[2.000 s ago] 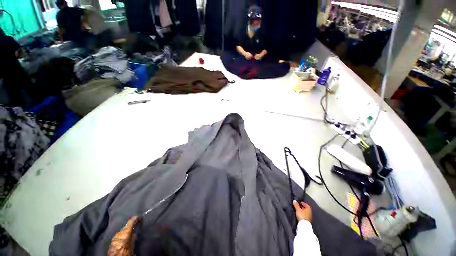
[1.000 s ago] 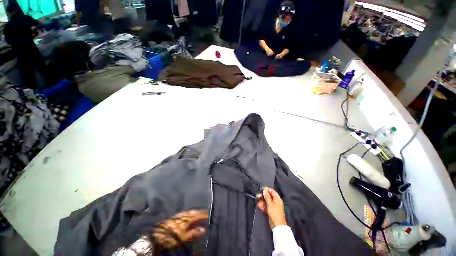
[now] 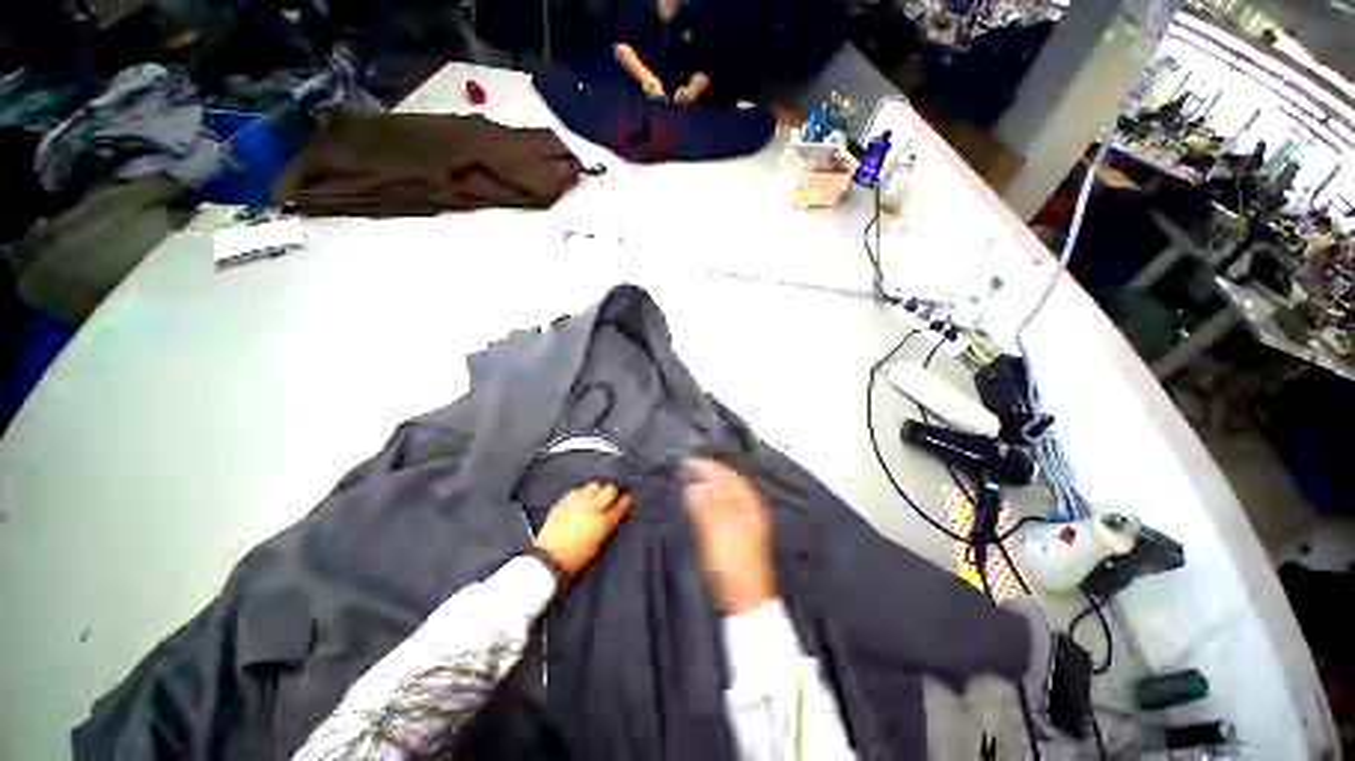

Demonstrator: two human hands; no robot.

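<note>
A dark grey hooded jacket (image 3: 401, 520) lies spread over the near table, its hood (image 3: 632, 320) pointing away from me. A black hanger hook (image 3: 596, 405) shows at the neck opening; the rest of the hanger is hidden in the cloth. My left hand (image 3: 584, 528) lies on the upper front just below the neck, fingertips against the cloth; whether it grips is unclear. My right hand (image 3: 728, 532) is blurred over the upper front to the right, its hold unclear. A pale zip line runs down beside my left hand.
At right are a black dryer-like tool (image 3: 966, 449), a white-bodied spray gun (image 3: 1063, 550), looping cables, a small black rectangle (image 3: 1070, 684) and a green cylinder (image 3: 1172, 688). A brown garment (image 3: 424, 164), a small box (image 3: 820, 176) and a person's hands on dark cloth are across the table.
The black hanger, earlier in my right hand, is now inside the jacket with its hook at the neck. Both hands have moved up near the neck. The view has shifted.
</note>
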